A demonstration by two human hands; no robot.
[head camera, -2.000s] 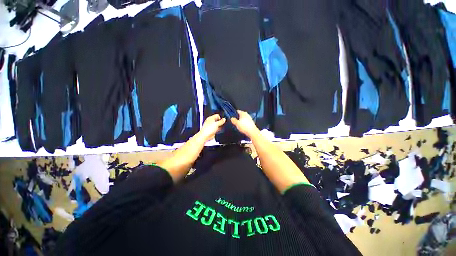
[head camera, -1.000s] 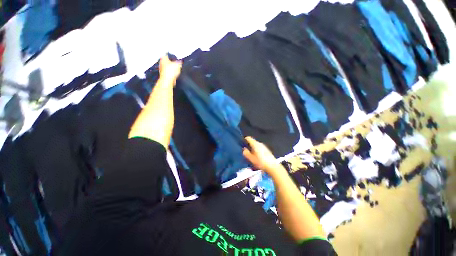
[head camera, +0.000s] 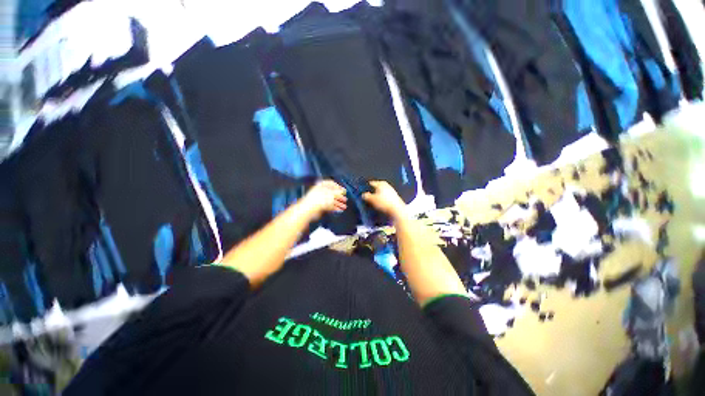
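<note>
My left hand and my right hand are close together at the near edge of the table. Both pinch the near end of a dark cut panel, where a small dark-blue fold shows between them. The panel lies lengthwise away from me on its stack. The fingertips are blurred, and the fabric under them is partly hidden. A blue panel face shows at the left side of this stack.
More dark panel stacks lie in a row to the left and right, with white table showing in narrow gaps. Black, white and blue offcuts litter the tan floor at the right. Pale pieces lie at the far left.
My left hand has come back from the far edge of the stacks to beside my right hand. The stretched dark piece now lies flat, covering blue fabric. The view has shifted slightly.
</note>
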